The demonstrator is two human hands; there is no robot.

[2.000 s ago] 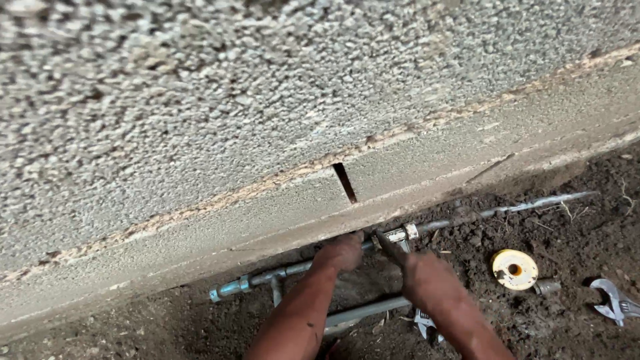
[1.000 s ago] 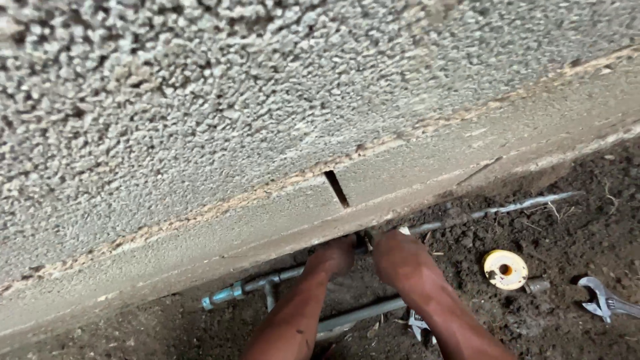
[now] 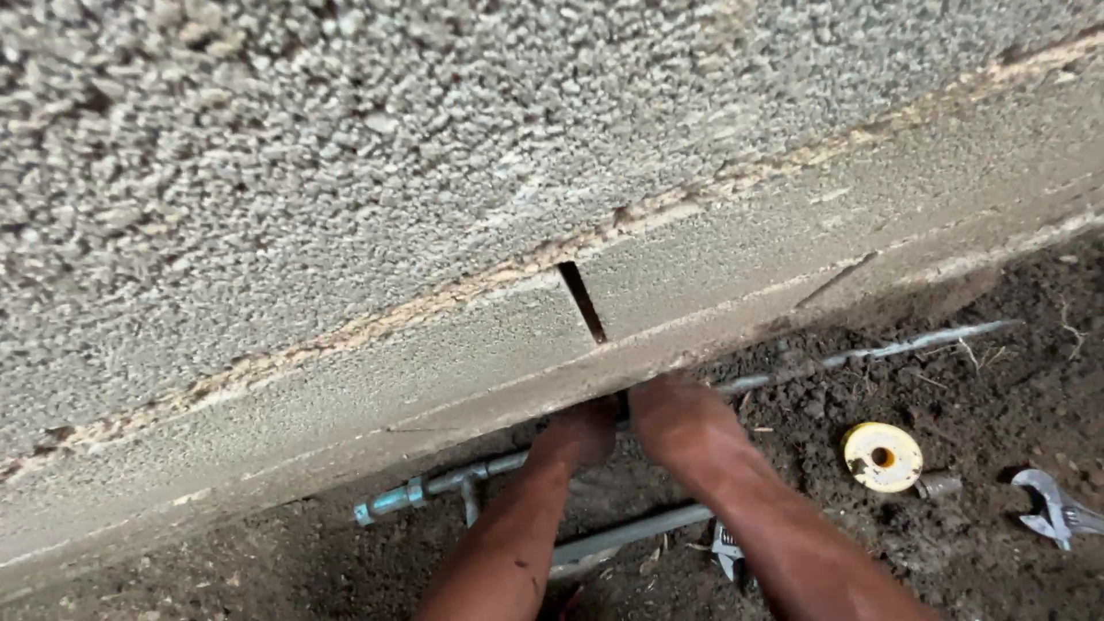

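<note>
My left hand [image 3: 585, 431] is down at the foot of the block wall, on the line of a metal pipe [image 3: 504, 464] that runs along it. Close beside it, my right hand [image 3: 677, 414] is at the same pipe line, where the pipe's right part [image 3: 914, 342] comes out of the soil. The backs of both hands and the wall's edge hide the fingers and whatever they touch. Left of my hands the pipe has a tee [image 3: 466, 477] and a blue-green stained fitting [image 3: 392, 502]. A second, thicker pipe [image 3: 634, 528] lies below, passing behind my right forearm.
A rough concrete block wall [image 3: 345, 216] with a narrow slot [image 3: 582, 302] rises above the pipe. On the soil at right lie a yellow-white tape spool [image 3: 901, 444], a short metal fitting [image 3: 938, 485] and an adjustable wrench [image 3: 1056, 513]. Another wrench [image 3: 726, 548] is partly behind my right forearm.
My right hand has moved left and closer to my left hand since two seconds ago. The pale fitting seen between my hands then is now covered.
</note>
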